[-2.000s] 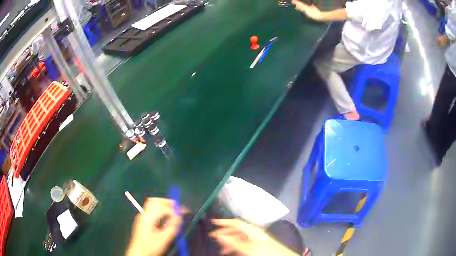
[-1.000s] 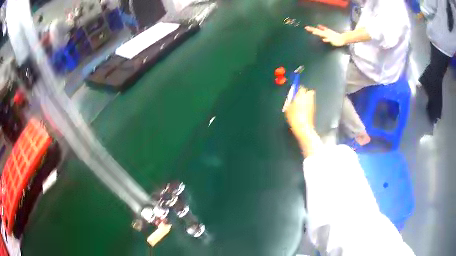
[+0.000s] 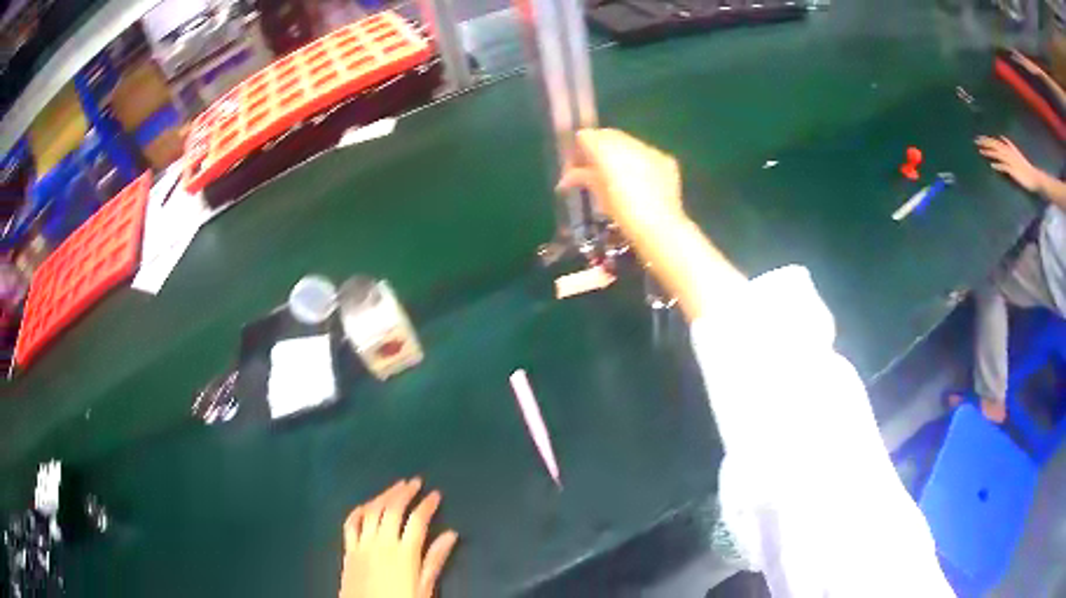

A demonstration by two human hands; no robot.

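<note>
My right hand [image 3: 631, 181] reaches from the lower right, with its fingertips at the metal upright. They are blurred, and I cannot tell whether they hold anything. Small round parts [image 3: 599, 248] cluster below it at the foot of the upright. A small pale block [image 3: 583, 282] lies in front of them. My left hand [image 3: 393, 544] is at the bottom edge, cut off by it, fingers spread over the green mat and empty. Pale pink-white tweezers [image 3: 535, 428] lie between my hands, dark tip towards me.
A cream-white bottle [image 3: 380, 329], a clear lid [image 3: 312, 299] and a black tray [image 3: 264, 340] with white wipes stand left. Orange-red trays [image 3: 310, 94] line the far edge. A red piece [image 3: 912, 164] and blue stick [image 3: 935, 194] lie right, near another person's hand.
The view has swung left. My right hand has left the blue stick and is now at the upright. My left hand, out of view one second ago, now shows at the bottom.
</note>
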